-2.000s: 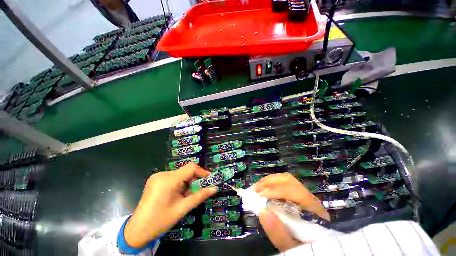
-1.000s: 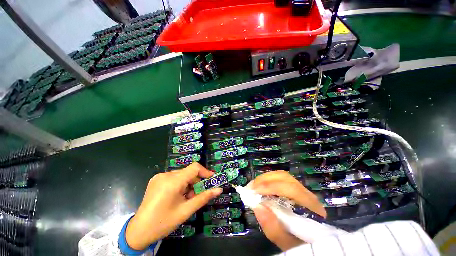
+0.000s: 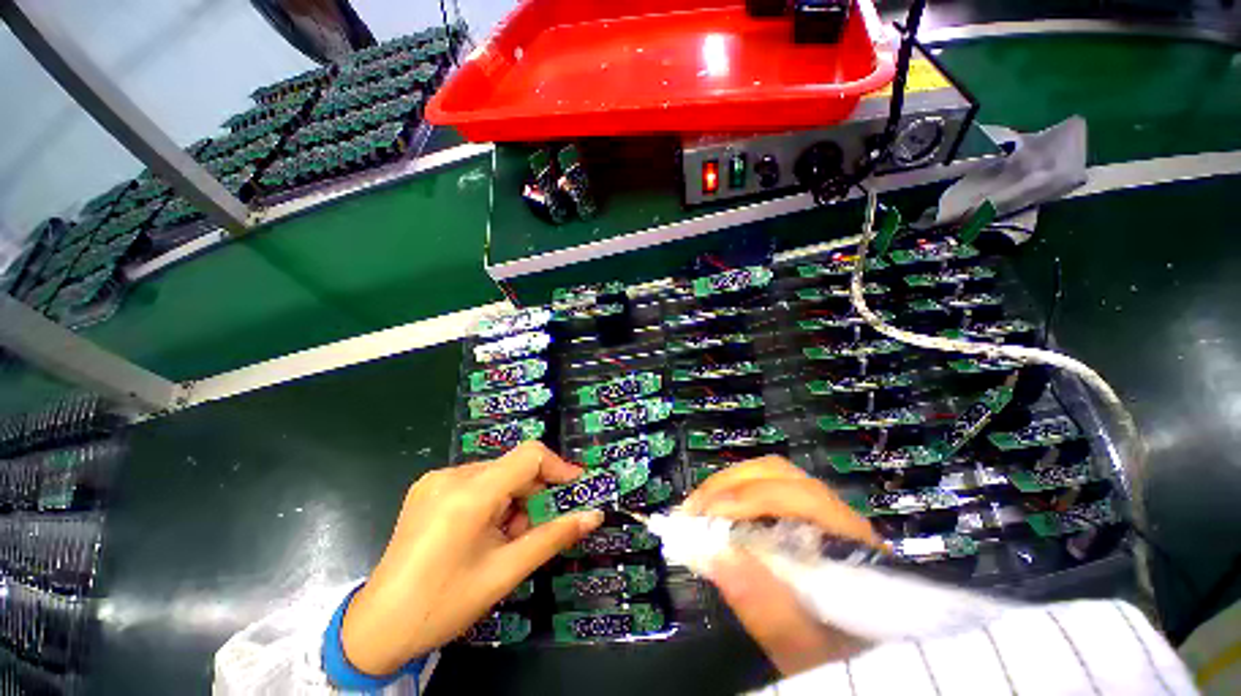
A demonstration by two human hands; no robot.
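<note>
My left hand (image 3: 470,551), with a blue band at the wrist, holds a small green circuit board (image 3: 588,491) between thumb and fingertips, over the board rows. The board has a dark middle with white rings. My right hand (image 3: 783,551) holds a white glue syringe (image 3: 830,582) like a pen. Its thin tip is just below and right of the board's lower edge; I cannot tell if it touches. The parts tray (image 3: 735,605) under my hands holds rows of similar boards, some with red wires.
Behind the tray stands a grey dispenser controller (image 3: 796,166) with a lit red switch and a red plastic tray (image 3: 653,82) on it. A pale air hose (image 3: 980,350) curves down the right. A grey cloth (image 3: 1021,170) lies beside the controller. More board-filled trays (image 3: 340,129) are at upper left.
The held board rose and tilted slightly between the two earlier frames, then stayed nearly still. Since the last one, the syringe tip has shifted slightly down and left, and its barrel lies flatter.
</note>
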